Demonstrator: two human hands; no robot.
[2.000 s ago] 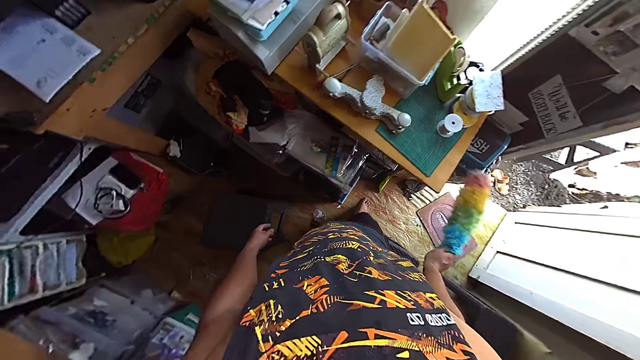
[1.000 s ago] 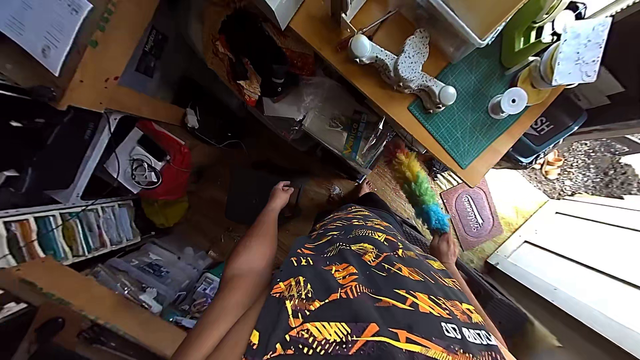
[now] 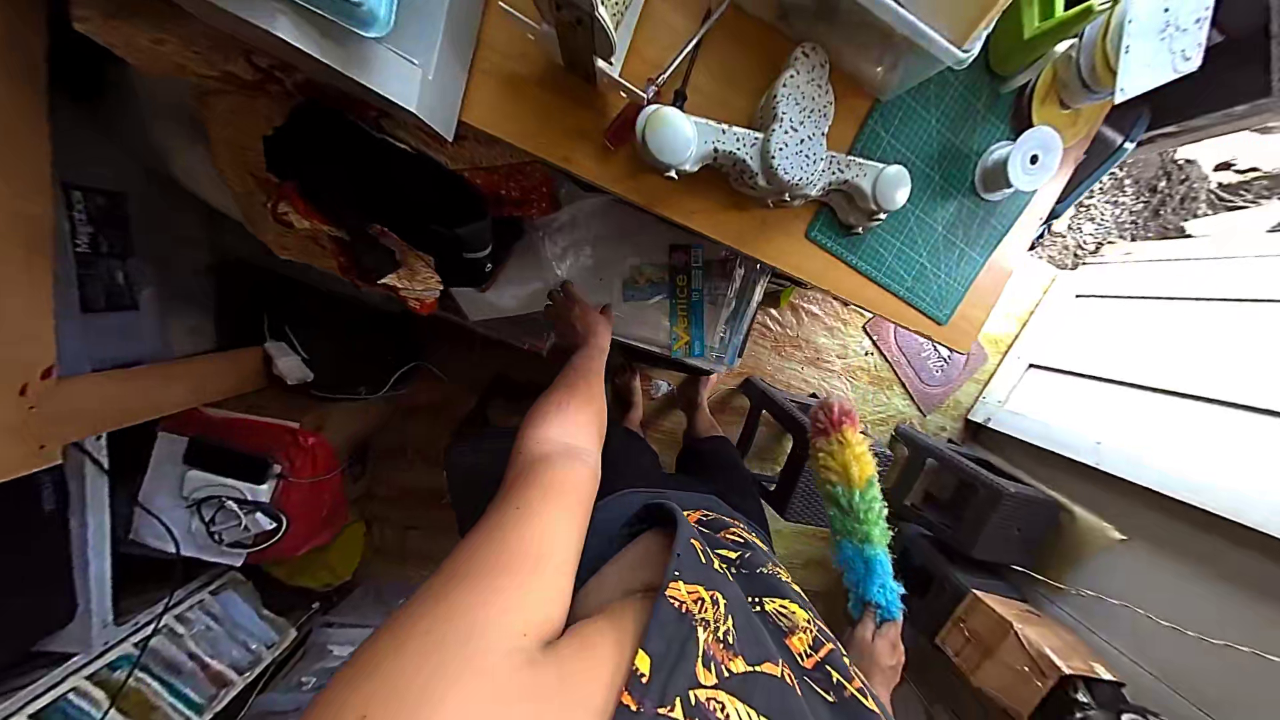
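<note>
My right hand (image 3: 876, 655) grips the base of a rainbow-coloured fluffy duster (image 3: 852, 500), its pink tip pointing up and away from me. My left hand (image 3: 578, 318) reaches forward, fingers bent and slightly apart, over clear plastic sheets (image 3: 610, 240) on a low shelf below the table edge. Whether it touches them cannot be told; nothing shows in it. Right of it lies a plastic packet with a blue and yellow label (image 3: 687, 300). A black object (image 3: 400, 190), perhaps a bag, lies beyond my left hand.
The wooden table (image 3: 600, 150) holds a speckled two-knobbed mixer tap (image 3: 790, 145), a green cutting mat (image 3: 930, 180), a spool (image 3: 1020, 162) and a clear plastic bin (image 3: 850, 40). A dark plastic chair (image 3: 790, 440) and a cardboard box (image 3: 1010, 650) stand at right. Cables (image 3: 235, 520) lie at left.
My left hand has reached forward from beside my body to over the low shelf. The duster remains in my right hand. The view has moved nearer the table.
</note>
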